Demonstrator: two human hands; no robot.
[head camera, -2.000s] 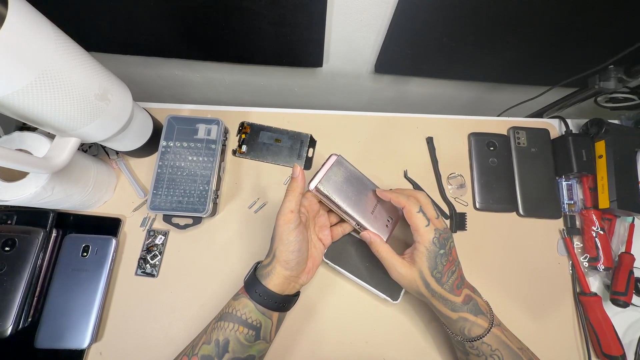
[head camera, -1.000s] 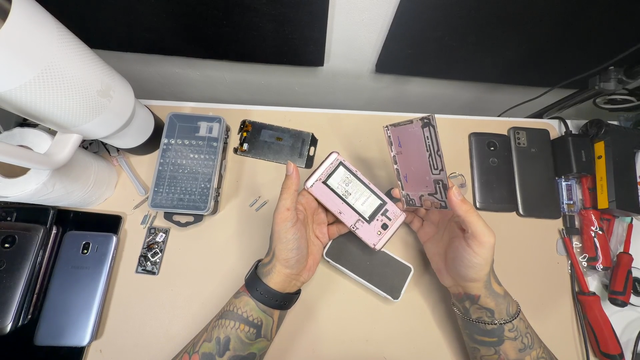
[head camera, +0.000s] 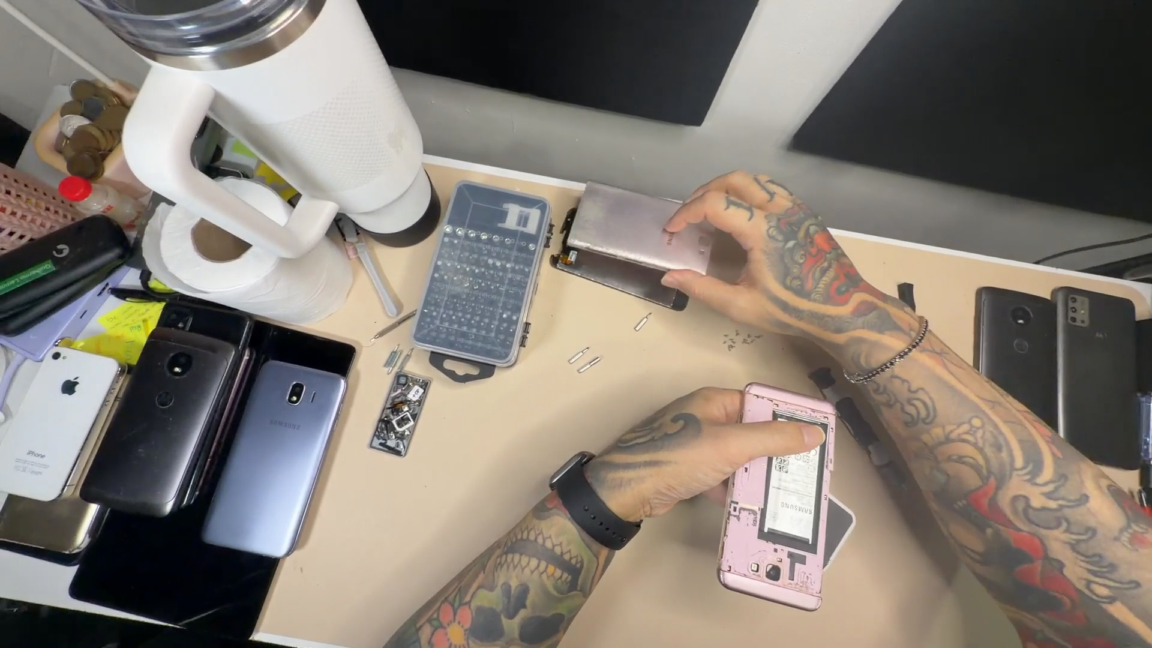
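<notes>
My left hand (head camera: 720, 441) grips a pink phone body (head camera: 750, 540) with its battery (head camera: 792, 508) exposed, thumb across the battery's upper part. Below the phone, a white-edged dark slab (head camera: 839, 529) shows partly. My right hand (head camera: 747, 243) reaches to the back of the table, thumb and fingers on the edge of a pinkish metal phone back cover (head camera: 630, 225). That cover lies over a dark phone screen assembly (head camera: 612, 277). Small screwdriver bits (head camera: 589, 364) and a scatter of tiny screws (head camera: 740, 340) lie between the hands.
A bit case (head camera: 481, 274) and a small tray of parts (head camera: 400, 414) stand left of centre. Further left are a large white tumbler (head camera: 315, 99), a paper roll (head camera: 261, 270) and several phones (head camera: 274, 459). Two dark phones (head camera: 1093, 369) lie right; a black brush (head camera: 846, 414) is partly behind my right forearm.
My right hand has carried the back cover from beside the phone body to the screen assembly at the back. The phone body, still in my left hand, is turned more upright. The view has shifted left.
</notes>
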